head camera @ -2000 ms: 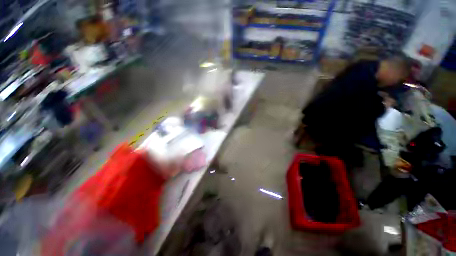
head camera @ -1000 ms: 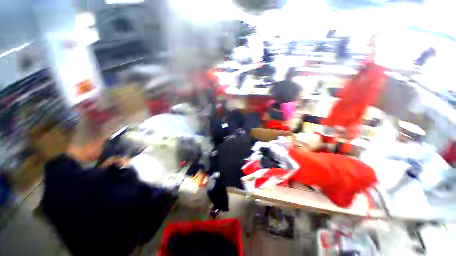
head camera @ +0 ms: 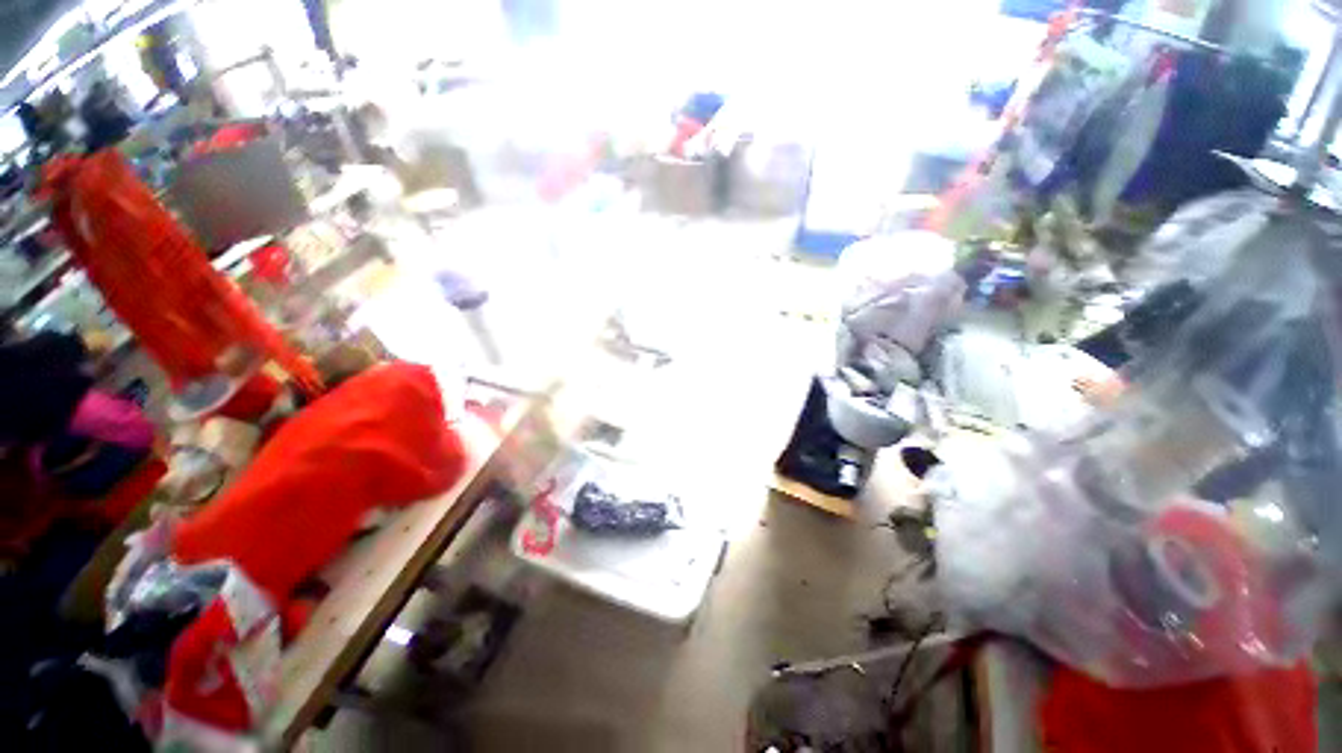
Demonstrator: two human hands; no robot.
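No hand of mine is in view. An orange-red heap of fabric [head camera: 331,464] lies on a table [head camera: 390,574] at the left. A white plastic tub [head camera: 626,571] stands low in the middle, with a dark bundle [head camera: 626,509] and a red piece [head camera: 543,522] in it. A large clear plastic bag [head camera: 1163,515] is at the right, with a red ring shape showing through it. Red fabric [head camera: 1177,714] lies below the bag.
An orange-red bundle [head camera: 155,272] hangs at the left. A partly seen person in dark and pink [head camera: 111,419] is at the left edge. A black box with a pale base [head camera: 817,453] stands on the floor beside the right workstation. The background is overexposed.
The view has swung right. The red crate and the dark-clothed person beside it have left the picture. The orange-red fabric now lies at the left, and the tub and clear bag have come in.
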